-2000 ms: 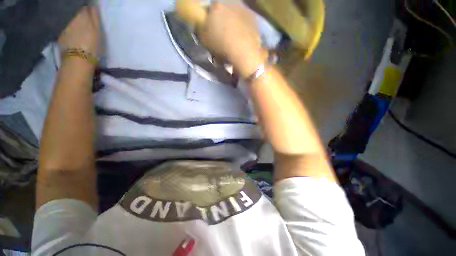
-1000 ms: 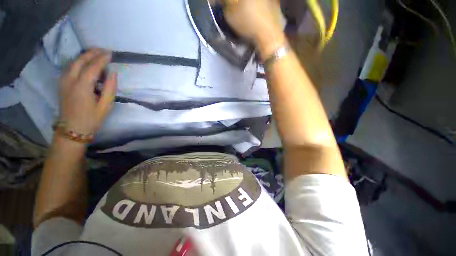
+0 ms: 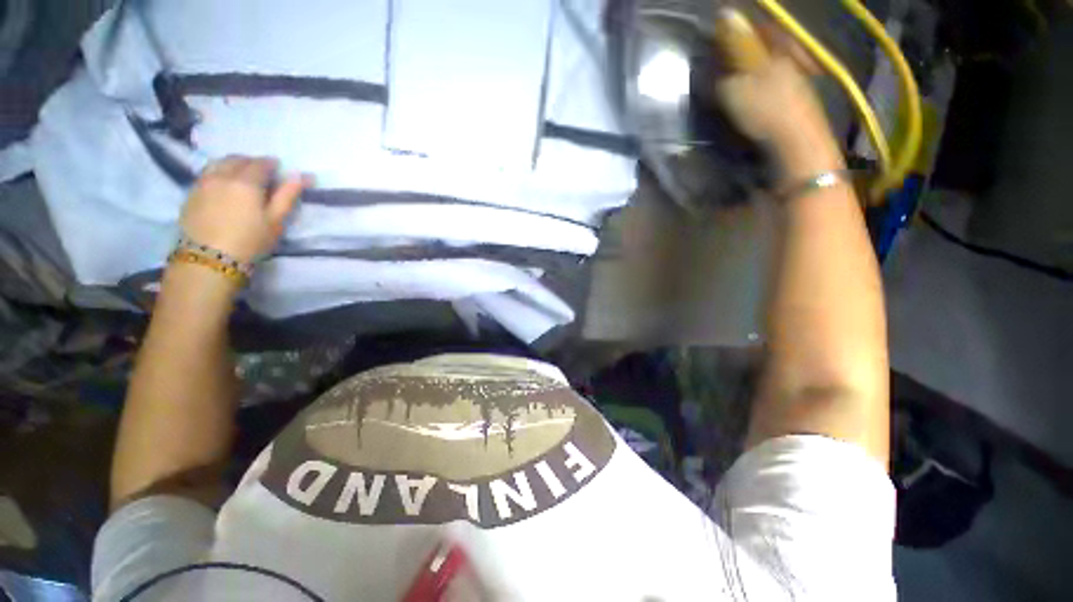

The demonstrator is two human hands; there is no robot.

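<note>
The pale blue-white garment (image 3: 318, 141) lies wrong side up, crossed by dark seam strips, with a pale pocket piece (image 3: 467, 82) hanging over the middle. My left hand (image 3: 238, 209) rests on its left part near the front folds, fingers on a fold; whether it pinches cloth is unclear. My right hand (image 3: 779, 106) is closed around the orange-tan handle of the steam iron (image 3: 665, 100). The iron is blurred and stands at the garment's right edge, its shiny plate partly visible. Its contact with the cloth is unclear.
The yellow hose (image 3: 908, 88) loops at the upper right over my right wrist area. The grey-brown pressing table (image 3: 677, 288) shows right of the garment. A blue and yellow object (image 3: 904, 212) hangs at the right. Dark and patterned cloth (image 3: 71, 388) lies at the lower left.
My right hand and the iron have moved right, off the middle of the garment. My left hand has moved from the far edge toward me. The pocket piece is now uncovered.
</note>
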